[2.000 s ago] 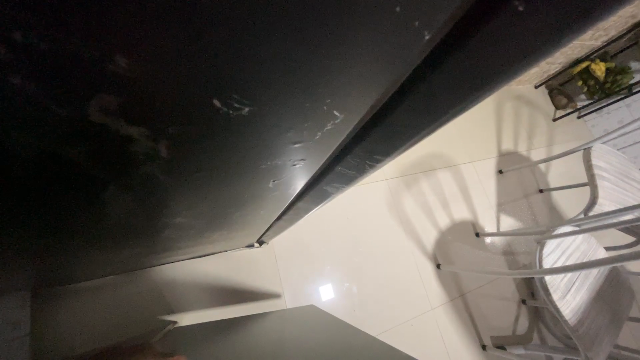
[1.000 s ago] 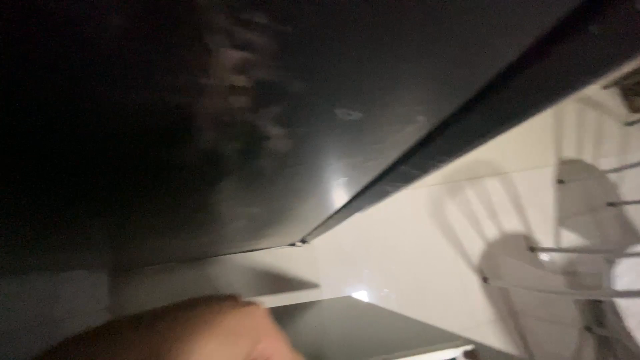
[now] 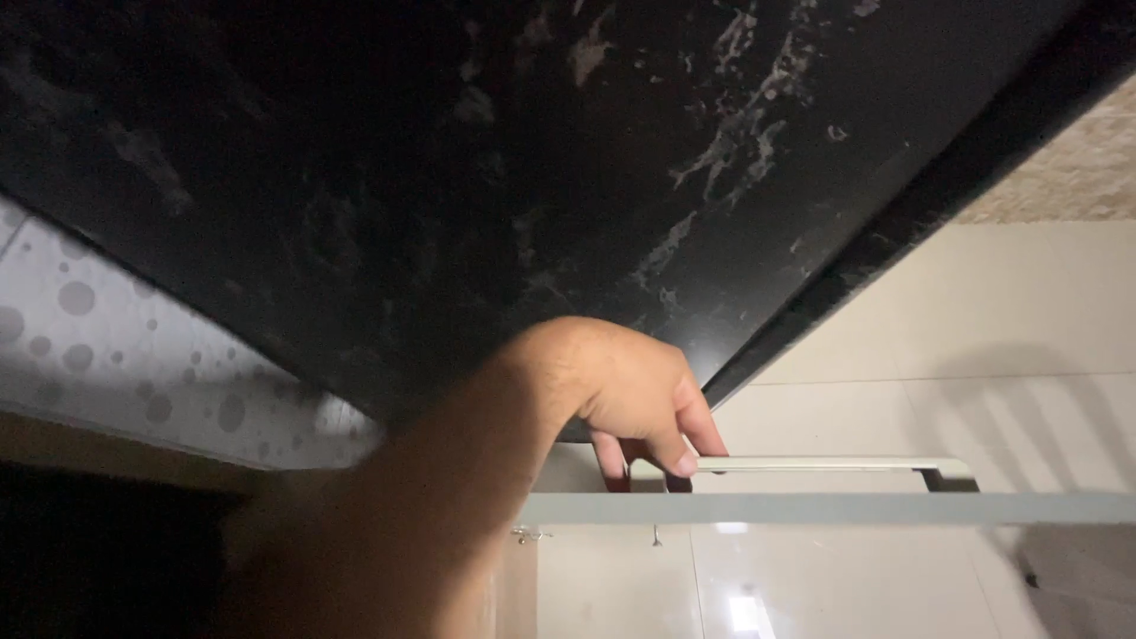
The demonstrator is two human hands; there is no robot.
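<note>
My left hand (image 3: 639, 390) reaches in from the lower left, its wrist bent and its fingers pointing down. The thumb and fingers close around the left end of a pale bar handle (image 3: 825, 463). That handle is fixed along a cabinet door or drawer front, whose light edge (image 3: 843, 508) runs across the lower right. Above the hand spreads a black marbled countertop (image 3: 497, 204), partly behind the wrist. My right hand is not in view.
The countertop's raised dark rim (image 3: 896, 222) slants down to a corner beside my hand. Grey-dotted pale surface (image 3: 160, 355) lies at left above a dark area. Glossy floor tiles (image 3: 825, 417) and chair shadows show at right.
My left hand, blurred low in the view one second ago, is now on the bar handle. The view has shifted, and the chairs seen earlier are largely out of it.
</note>
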